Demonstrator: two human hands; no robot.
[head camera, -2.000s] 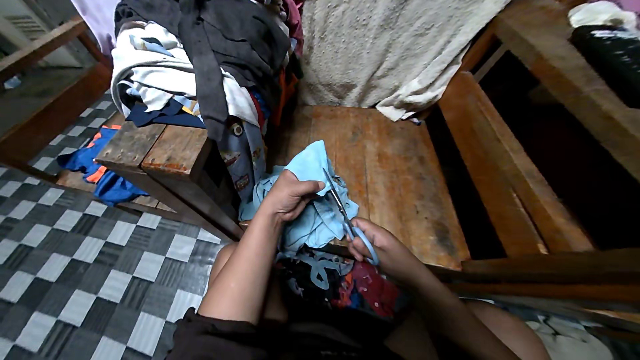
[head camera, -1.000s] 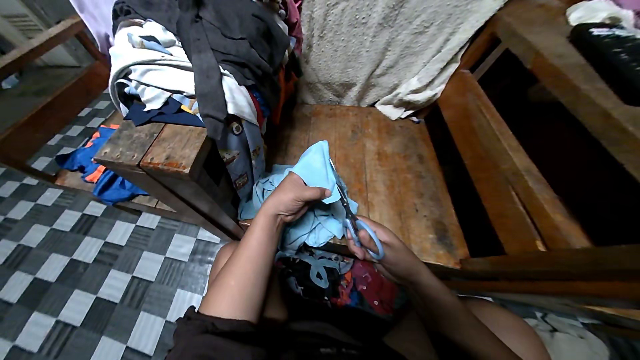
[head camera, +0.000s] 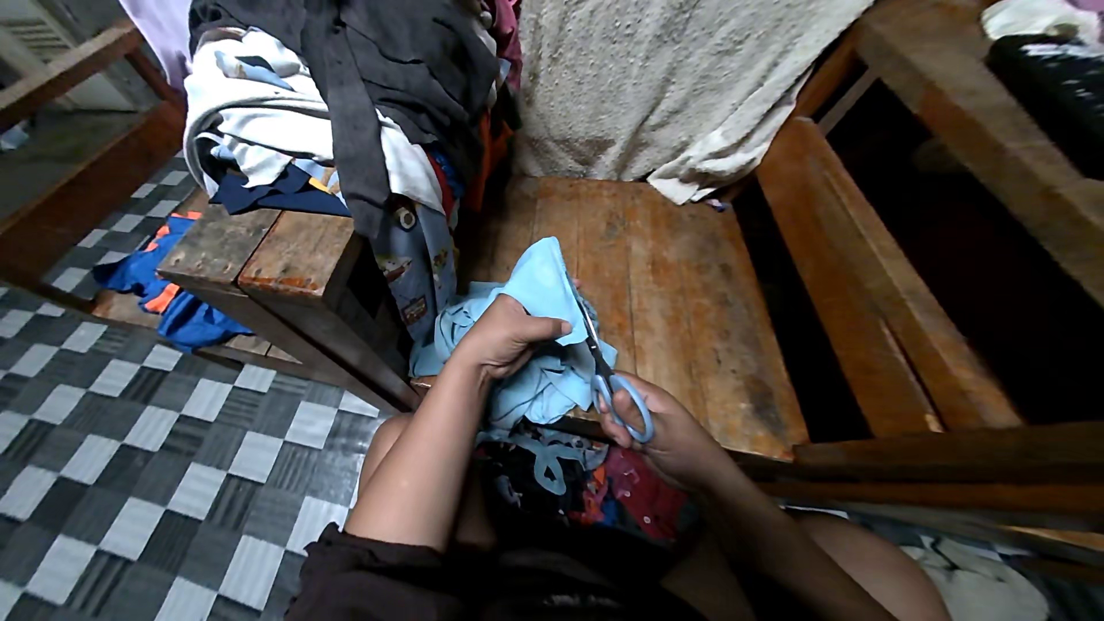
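My left hand (head camera: 509, 335) grips a light blue cloth (head camera: 542, 280) between thumb and fingers, with a corner of it raised above the hand. The rest of the cloth lies bunched beneath, at the front edge of the wooden seat. In my right hand (head camera: 660, 427) is a pair of scissors (head camera: 606, 371) with light blue handles, my fingers at the loops. The blades point up and away, along the right edge of the raised cloth; whether they are fully closed cannot be told.
The wooden bench seat (head camera: 664, 293) spreads ahead. At the left, a heap of clothes (head camera: 267, 129) covers a wooden armrest (head camera: 297, 259). A pale cloth (head camera: 664, 78) drapes the backrest. Blue and orange clothing (head camera: 185, 319) lies low at the left. Dark and red patterned fabric (head camera: 642, 492) is near my lap.
The scissors and my right hand have shifted slightly against the cloth's right edge. My left hand keeps its hold on the cloth, with its raised part changing shape a little.
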